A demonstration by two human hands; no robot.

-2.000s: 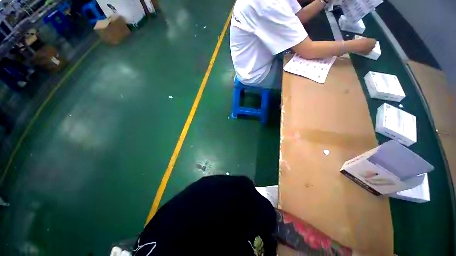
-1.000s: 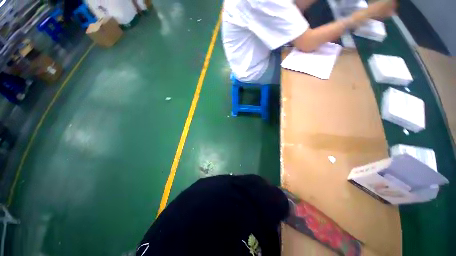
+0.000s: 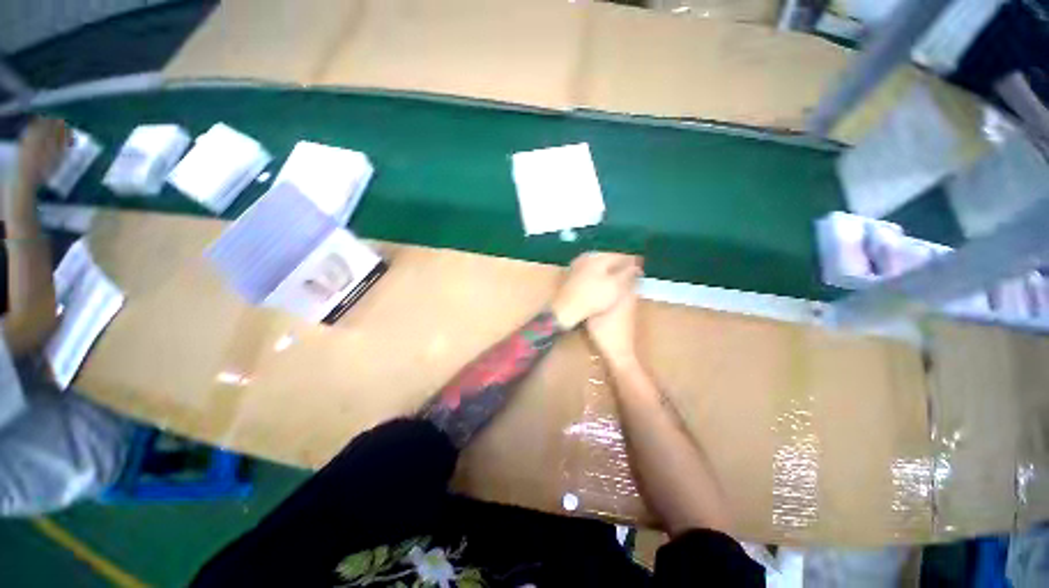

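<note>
My left hand (image 3: 589, 287) and my right hand (image 3: 617, 308) are together at the near edge of the belt, one over the other. I see nothing held in them; the fingers are blurred and overlap. A white box (image 3: 558, 188) lies on the green belt just beyond them. To the left, an opened printed folder or box cover (image 3: 276, 244) with a picture and a dark edge stands on the cardboard ledge, against a closed white box (image 3: 329, 175).
More white boxes (image 3: 219, 168) lie on the belt (image 3: 443, 172) at left, near another worker's hand (image 3: 44, 149). A printed sheet (image 3: 83, 308) lies by that worker. Open boxes with pink contents (image 3: 880, 255) are at right, behind a blurred metal post (image 3: 955, 276).
The view has swung from the floor and left worker to the belt in front. Both my hands now show, together at the belt edge. Boxes further right have come into view.
</note>
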